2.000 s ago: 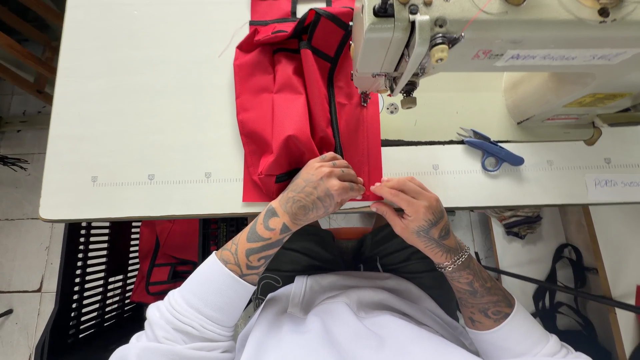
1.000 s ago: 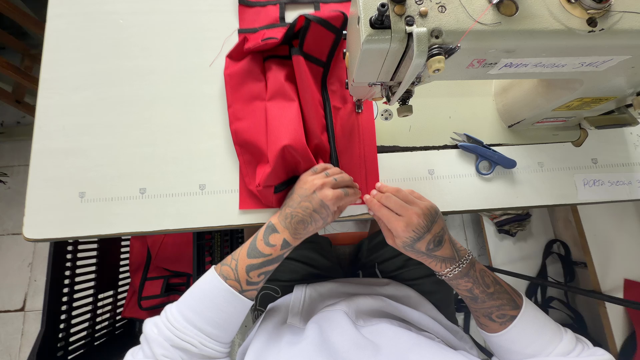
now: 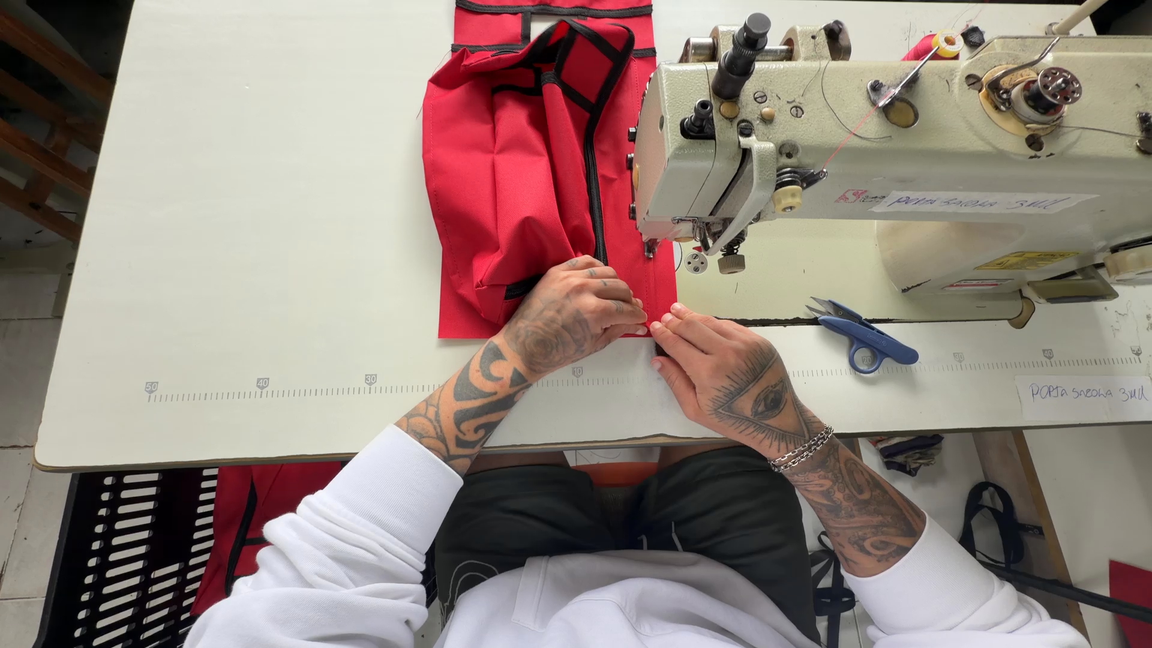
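A red fabric piece with black binding and a black zipper [image 3: 513,180] lies on the white sewing table, its right side beside the needle and presser foot of an industrial sewing machine [image 3: 864,144]. My left hand [image 3: 576,310] rests on the fabric's lower part, thumb and fingers pinched on the bottom edge near the right corner. At that same corner my right hand [image 3: 720,373] touches the fabric edge with its fingertips, close to my left fingertips. What lies between the fingertips is mostly hidden. Blue thread snips [image 3: 864,337] lie to the right of my right hand.
A ruler scale [image 3: 371,382] runs along the table's front edge [image 3: 270,454]. Below left stands a black plastic crate [image 3: 135,549] with red fabric [image 3: 270,499] in it. Black straps [image 3: 994,522] hang at the lower right. A spool of red thread [image 3: 931,45] is behind the machine.
The red fabric has moved away from the table's front edge, toward the machine's far side, with both hands following its lower right corner. The snips have not plainly moved on the table.
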